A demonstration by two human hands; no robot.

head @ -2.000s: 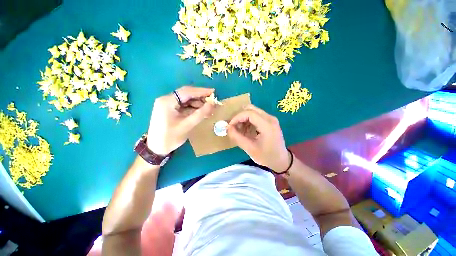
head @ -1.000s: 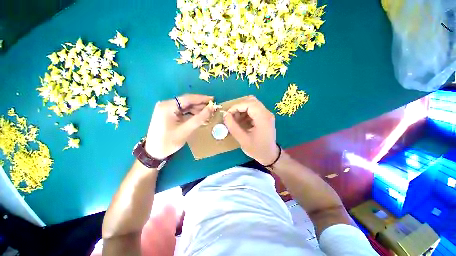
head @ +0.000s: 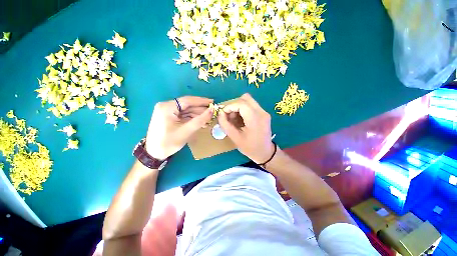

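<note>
My left hand holds a star-shaped yellow piece in its fingertips above the cardboard piece. My right hand has its fingertips pinched together against that piece; whatever small part it may hold is hidden or too small to tell. A white round patch lies on the cardboard just below the fingertips, partly covered by my right hand. A little pile of small yellow pieces lies to the right of my right hand.
A large heap of star-shaped pieces lies at top centre, a smaller heap at left. Finer yellow pieces lie far left. A cloudy plastic bag is upper right. Blue crates and a cardboard box stand lower right.
My right hand has moved from beside the white patch up and left to the star-shaped piece, and its fingertips now meet my left fingertips. My left hand has barely moved.
</note>
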